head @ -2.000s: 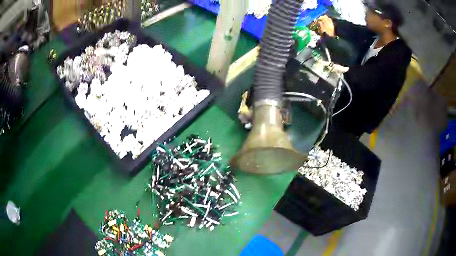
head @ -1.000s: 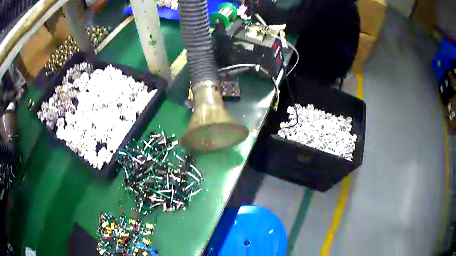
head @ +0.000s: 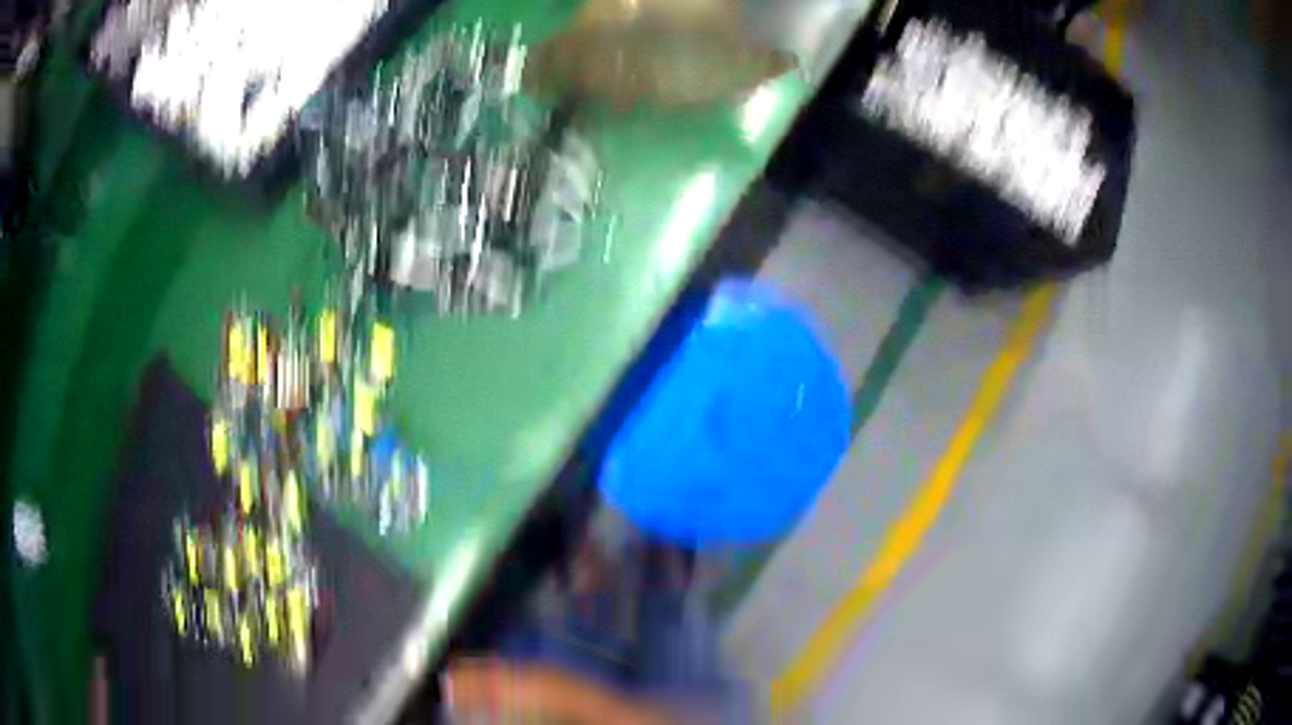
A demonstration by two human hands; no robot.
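Note:
The view is strongly blurred. A skin-coloured shape at the bottom edge, beside dark blue cloth, looks like my right hand or forearm; its fingers and anything in them cannot be made out. My left hand is not clearly in view; a thin skin-toned sliver at the bottom left cannot be identified. Small driver boards with yellow blocks lie in a pile, partly on the black mat. A heap of black wired components with white strips lies on the green bench beyond them.
A black tray of white pieces is cut off at the top left. The extractor hood hangs at the top. A blue stool stands beside the bench's edge. A black bin of white pieces stands on the floor beyond it.
The view has swung downward, so the tray, heap, hood and bin sit higher. More of the stool and boards shows. The skin-coloured shape and blue cloth have appeared at the bottom.

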